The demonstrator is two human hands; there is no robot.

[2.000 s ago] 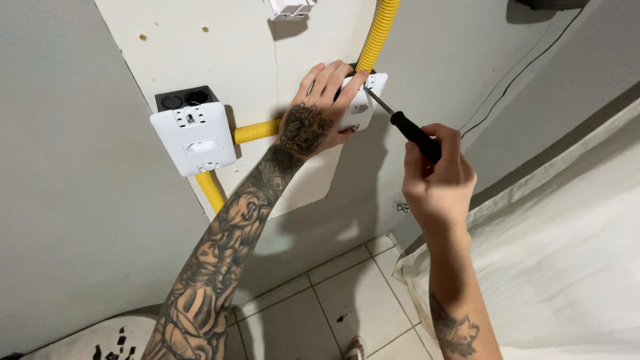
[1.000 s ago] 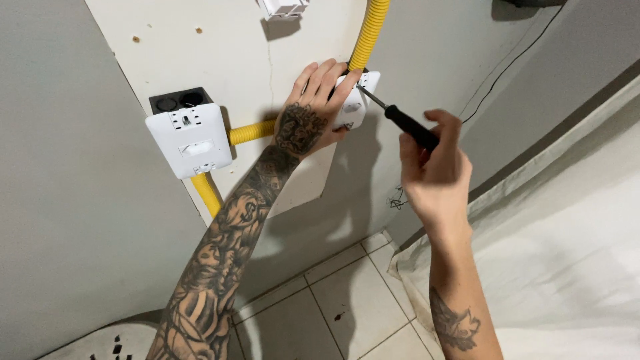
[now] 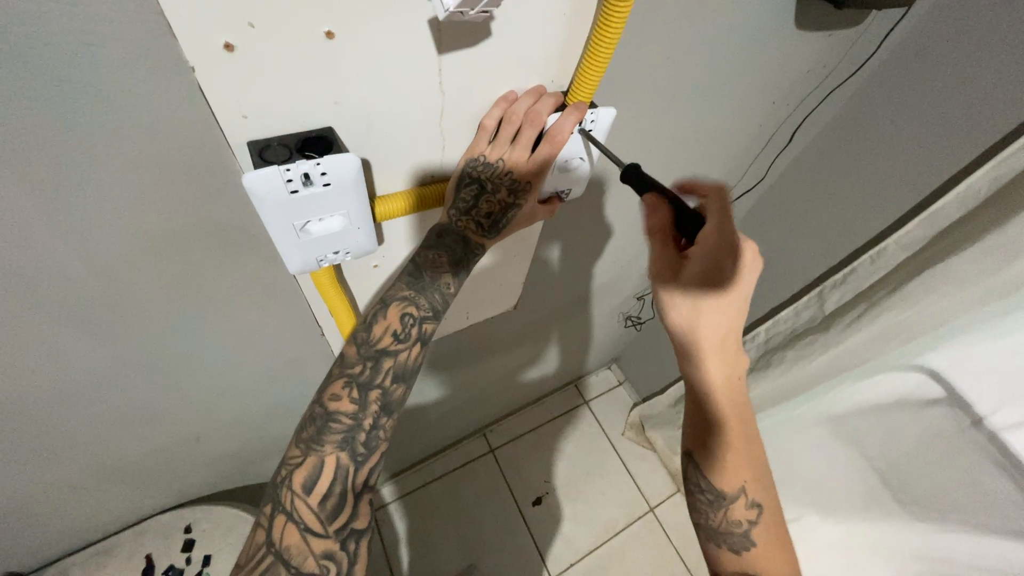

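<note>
My left hand (image 3: 512, 160) steadies a white outlet plate (image 3: 572, 164) on the right side of a white board, its fingers spread over the plate's upper left and its thumb below. In my right hand (image 3: 700, 240) is a screwdriver with a black handle (image 3: 660, 198); its tip meets the upper part of that plate. Yellow corrugated conduit (image 3: 598, 52) enters the box behind the plate from above. Another yellow conduit (image 3: 412, 200) runs left to a second white outlet plate (image 3: 312, 214), which sits on a black electrical box (image 3: 296, 146).
The white board (image 3: 384, 88) is against a grey wall. A further white fitting (image 3: 466, 8) shows at the top edge. Thin black wire (image 3: 828, 100) crosses the wall at right, above white fabric (image 3: 904, 480). Small dark pieces lie on a round white surface (image 3: 88, 552) at lower left.
The fingers of my right hand have shifted around the screwdriver handle. The screwdriver tip stays at the upper part of the right plate, and my left hand keeps its place there.
</note>
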